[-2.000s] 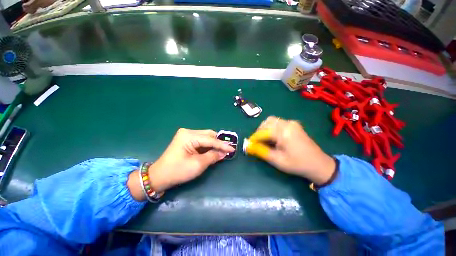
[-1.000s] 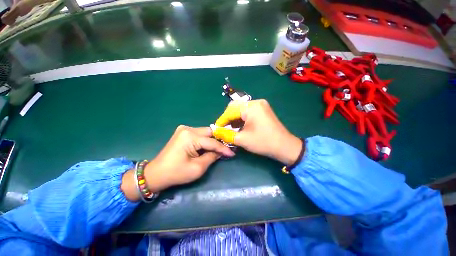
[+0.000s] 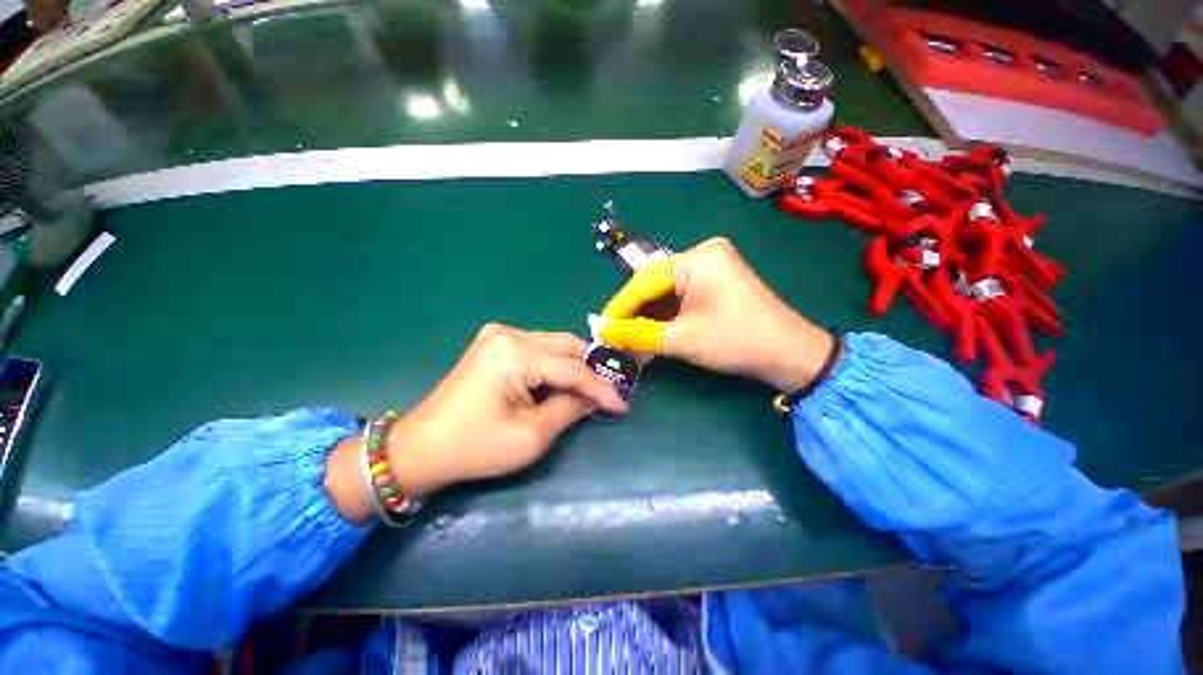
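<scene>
A small dark watch unit [image 3: 612,371] with a green mark and a pale edge is at the bench centre. My left hand [image 3: 495,402] grips its left and lower side between thumb and fingers. My right hand [image 3: 706,317] has yellow finger cots on thumb and index finger, which pinch a small white wipe [image 3: 598,326] at the unit's upper edge. The fingers partly hide the wipe. A small black-and-white part [image 3: 636,251] lies just beyond my right hand, partly hidden by it.
A loose pile of red spring clamps [image 3: 970,244] lies at the right. A white pump bottle [image 3: 781,132] stands beside it. A conveyor [image 3: 304,99] runs beyond the white edge. A phone [image 3: 16,396] and a white strip [image 3: 86,264] lie at the left. A red tray [image 3: 1016,79] is at the upper right.
My right hand has come in from the right to the unit, covered it, then shifted slightly right and up, so its dark face shows again. The camera view has also shifted.
</scene>
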